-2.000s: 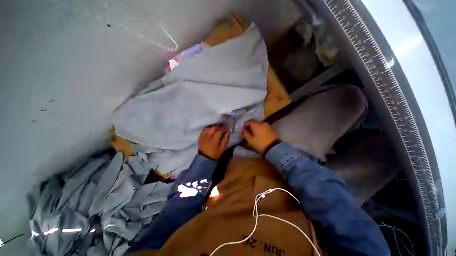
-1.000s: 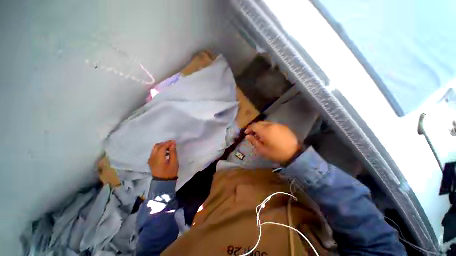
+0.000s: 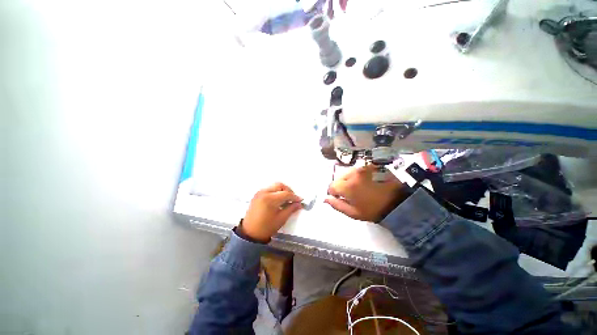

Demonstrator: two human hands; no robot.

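My left hand is over the front of the white machine table, its thumb and fingertips pinched on a small pale piece. My right hand is just right of it, below the needle area, with fingers curled and fingertips close to the piece. Whether it grips anything is unclear. The white sewing machine with a blue stripe stands behind the hands. Its presser foot and needle are hard to make out. Glare whitens the table, so any pale cloth there cannot be told apart.
Small black labels lie right of my right hand. Black fabric pieces and a clear plastic bag lie further right. A tape measure runs along the table's front edge. A white cord hangs over the lap.
The view has swung from the lap to the machine table. Both hands have moved from the lap cloth to the table. My left hand, apart from my right before, is now beside it, pinching a small piece.
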